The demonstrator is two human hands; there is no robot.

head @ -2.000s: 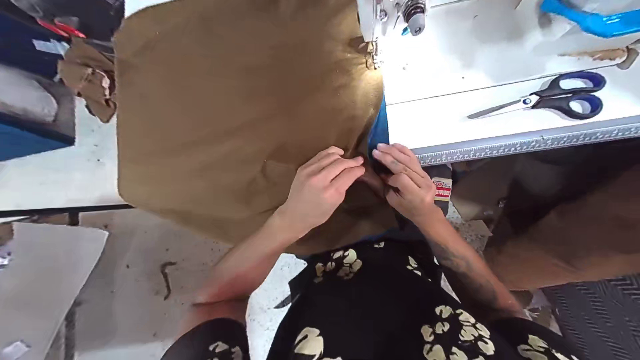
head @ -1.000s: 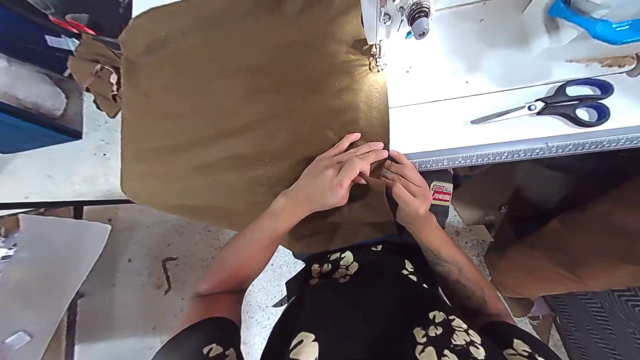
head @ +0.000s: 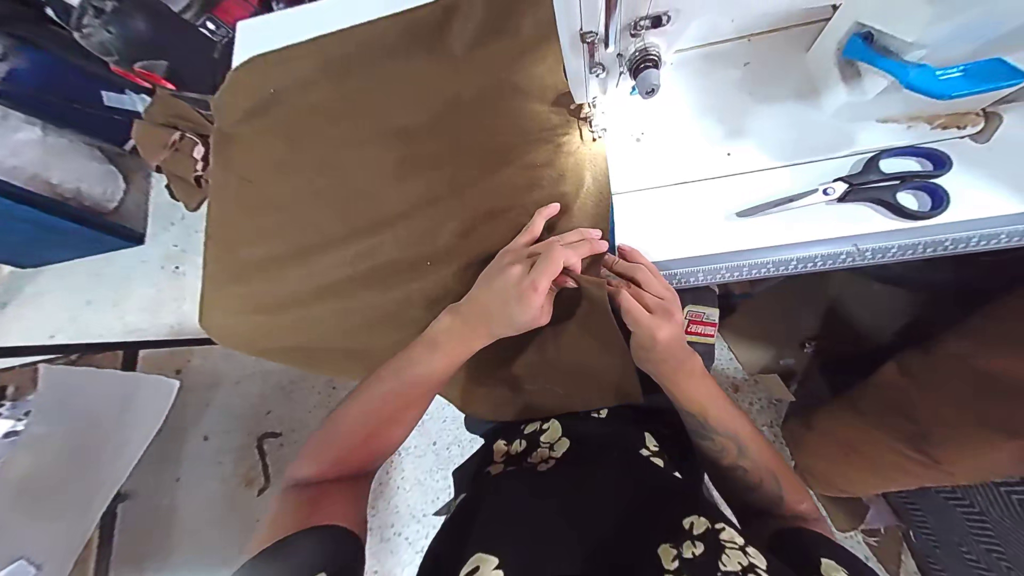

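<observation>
A large piece of brown fabric [head: 384, 192] lies over the sewing table and hangs over its front edge toward my lap. Its right edge runs under the lit presser foot [head: 592, 124] of a white sewing machine [head: 580, 48]. My left hand [head: 528, 280] rests on the fabric near that edge, thumb and fingers pinching a fold of it, forefinger raised. Close beside it, my right hand [head: 648, 308] grips the fabric's edge between thumb and fingers. A narrow strip of blue cloth [head: 613, 228] shows along the edge just above my hands.
Scissors with dark handles [head: 896, 184] lie on the table at right, above a measuring tape [head: 848, 254] along the front edge. Behind them is a blue plastic tool [head: 932, 72]. Crumpled brown scraps [head: 176, 148] and a blue box [head: 64, 224] stand at left. More brown cloth [head: 920, 400] hangs at lower right.
Both hands stay by the fabric's right edge, with their fingers shifted. The blue cloth, wide beside my hands two seconds ago, now shows only as a thin strip.
</observation>
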